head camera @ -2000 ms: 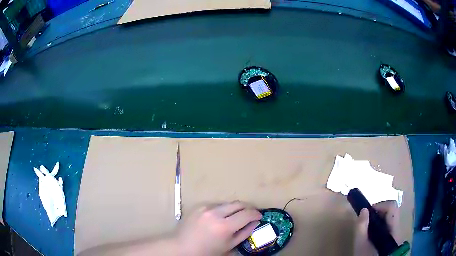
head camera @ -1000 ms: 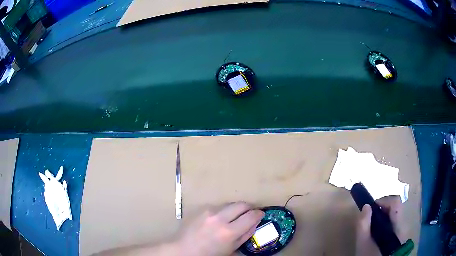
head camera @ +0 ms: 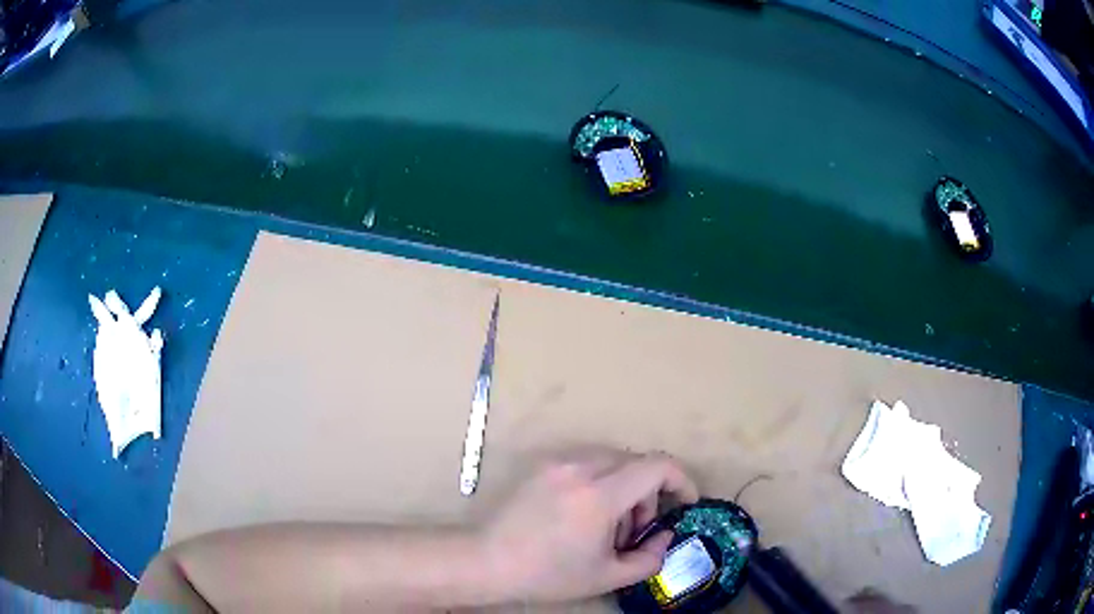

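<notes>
A half-assembled electronic unit [head camera: 717, 534], a black round-oval shell with green board and silver-white battery, lies on the cardboard mat [head camera: 348, 396] at the bottom. My left hand [head camera: 588, 516] holds its left side with bent fingers. A thin lead wire sticks up from the shell. A black dispensing syringe [head camera: 792, 583] points at the shell's right edge; its needle tip is too blurred to see. My right hand [head camera: 873, 602] is mostly cut off by the bottom edge, blurred, behind the syringe. Silver-white tweezers [head camera: 480, 414] lie on the mat, left of the unit.
A white ragged cloth [head camera: 921, 480] lies at the mat's right. A white glove [head camera: 126, 372] lies on the bench at left. Two similar units [head camera: 619, 156] [head camera: 961, 220] sit on the dark green belt [head camera: 444, 132] beyond. A dark box with a red light [head camera: 1080, 528] is at far right.
The syringe has moved from beside the white cloth, left and down to the unit's right edge, with my right hand. My left hand stays on the unit. The view has tilted.
</notes>
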